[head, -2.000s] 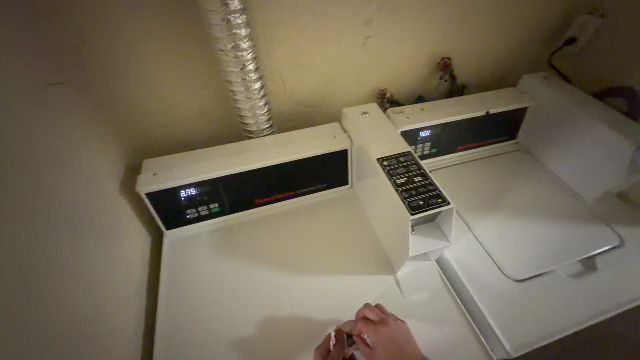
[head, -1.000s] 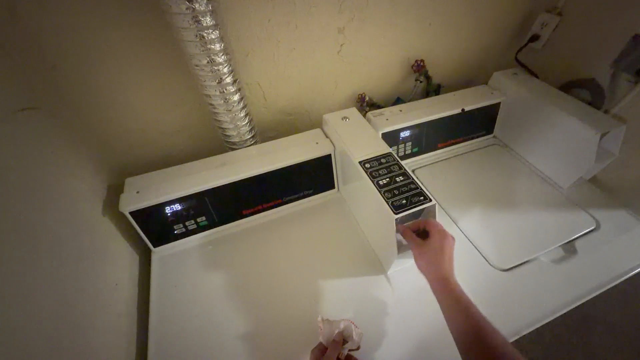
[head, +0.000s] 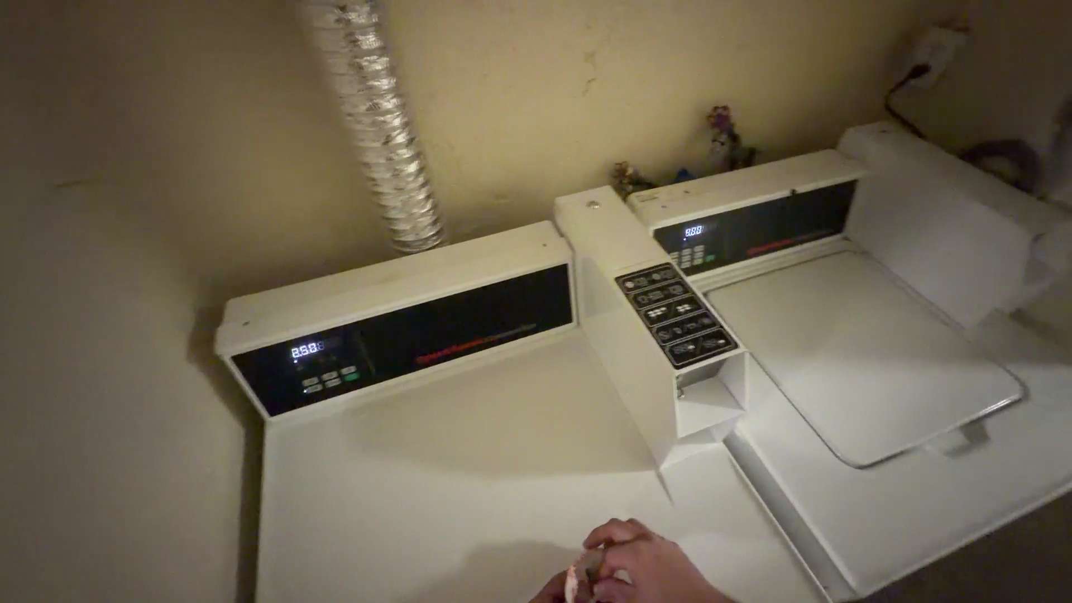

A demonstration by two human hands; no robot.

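Note:
At the bottom of the head view my right hand [head: 641,559] reaches with bent fingers to a small pale plastic bag [head: 573,584], which my left hand [head: 549,590] grips from the left. The fingertips of both hands meet around the bag, and something small and dark shows between them. Whether my right fingers hold an item cannot be told. Both hands are over the white top of the left machine [head: 435,494], in front of the coin box [head: 624,335] with its black label panel. The left control panel [head: 402,335] has a lit display.
A washer with a closed white lid [head: 863,360] stands at the right, its control panel [head: 758,226] lit. Behind the left machine rises a foil duct [head: 381,126]. Another white box [head: 946,218] juts out at the far right, near a wall outlet [head: 938,54].
My right hand has moved from the front of the coin box back down to the bag by my left hand. The left display reads differently, from 2.75 to 2.50.

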